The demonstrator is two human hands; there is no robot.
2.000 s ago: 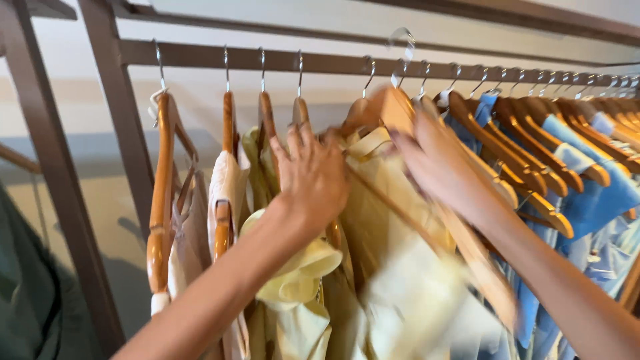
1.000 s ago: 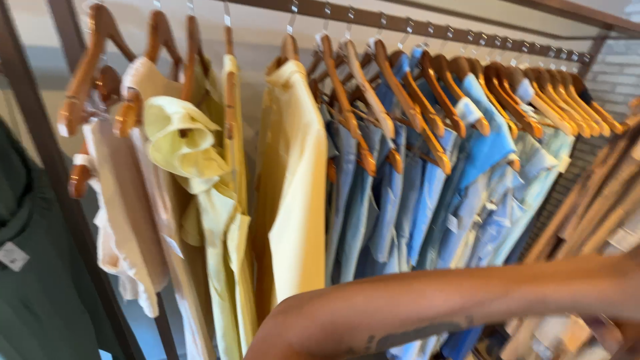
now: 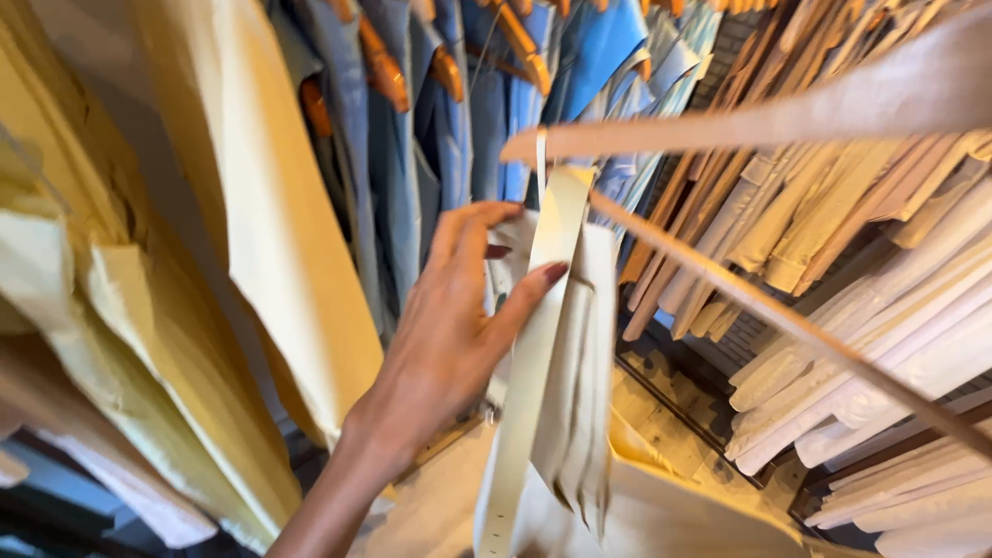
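Observation:
A wooden clothes hanger [image 3: 736, 128] reaches in from the right, close to the camera, with its thin lower bar slanting down to the right. From its tip a white loop holds a pale cream garment [image 3: 597, 341] with a pale yellow belt or strap [image 3: 535, 349] hanging down its front. My left hand [image 3: 449, 325] is at the upper part of the strap, thumb over its edge and fingers around the far side; how firmly they close on it cannot be told. My right hand is out of view, so what it holds is hidden.
Yellow garments [image 3: 271, 201] hang close at the left. Blue garments [image 3: 601, 50] on wooden hangers fill the back. Rows of tan garments [image 3: 806, 225] and white garments [image 3: 891, 349] hang at the right, above a wooden floor [image 3: 659, 387].
Both hands were among the hangers on the rail two seconds ago. Now a hanger with a cream garment is close in front, away from the rail, and my left hand is at its strap. The view has tilted down.

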